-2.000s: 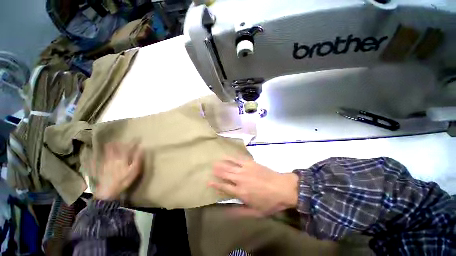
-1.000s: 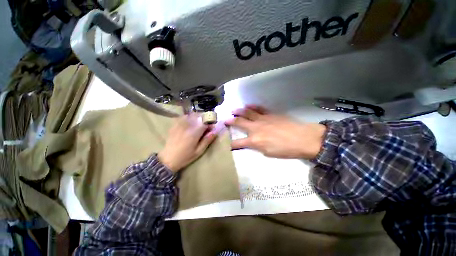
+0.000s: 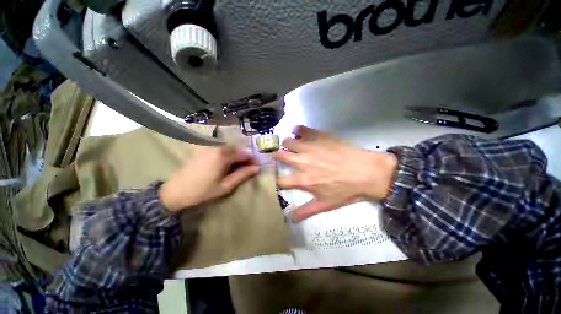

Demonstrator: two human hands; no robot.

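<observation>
A large tan garment panel (image 3: 237, 227) lies on the white table, its upper right part at the needle area of the sewing machine (image 3: 246, 67). My left hand (image 3: 212, 175) rests on the panel left of the yellowish knob (image 3: 267, 143), thumb and fingers close together near the needle. My right hand (image 3: 338, 172) lies flat with fingers spread, fingertips at the panel's right edge just right of the knob. The presser foot and needle are hidden by the knob, the fingers and bright light. Both hands are slightly blurred.
Black thread snips (image 3: 455, 118) lie on the machine bed at right. A printed ruler scale (image 3: 350, 236) is near the table front. Bundled tan pieces (image 3: 12, 184) stand at far left. Tan cloth (image 3: 369, 291) hangs below the table edge. A white ridged knob (image 3: 194, 46) is on the machine face.
The view has moved closer to the machine. The panel was moved right under the needle area, and both hands came to it. Since a second ago, my left hand has shifted slightly left of the knob.
</observation>
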